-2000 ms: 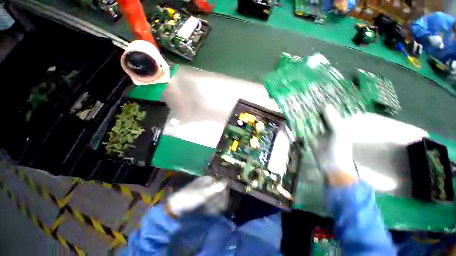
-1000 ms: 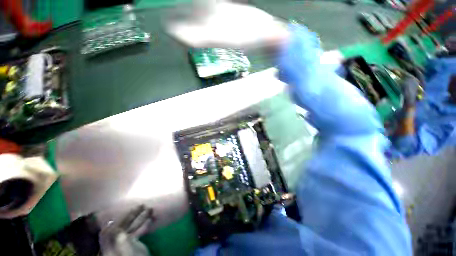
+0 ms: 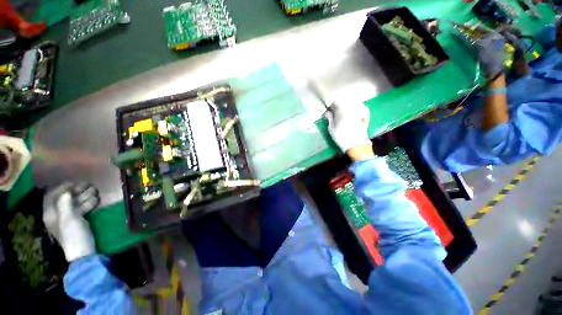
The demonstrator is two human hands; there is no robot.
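A wave solder pallet (image 3: 128, 198) with a dark frame lies on the bench before me. It holds a circuit board with yellow parts and a long white bar (image 3: 204, 136). Olive hold-down pieces (image 3: 168, 192) stand over its edges. My left hand (image 3: 69, 212), in a white glove, is left of the pallet at the bench edge, fingers loosely bent, nothing seen in it. My right hand (image 3: 349, 125), gloved, is right of the pale-green mat (image 3: 271, 117). Its fingertips close on thin dark tweezers (image 3: 321, 104), partly hidden by glare.
A black parts bin (image 3: 400, 75) with olive pieces stands at the back right. Green boards (image 3: 198, 24) and another loaded pallet (image 3: 28, 74) are on the conveyor. A red-lined board tote (image 3: 431, 215) is below the bench. Olive pieces lie lower left. Another person's hand (image 3: 491, 54) is at right.
The right arm has come back from over the conveyor to the mat's right side, and the tweezers now show at its fingers. The view has shifted. Boards now lie on the conveyor.
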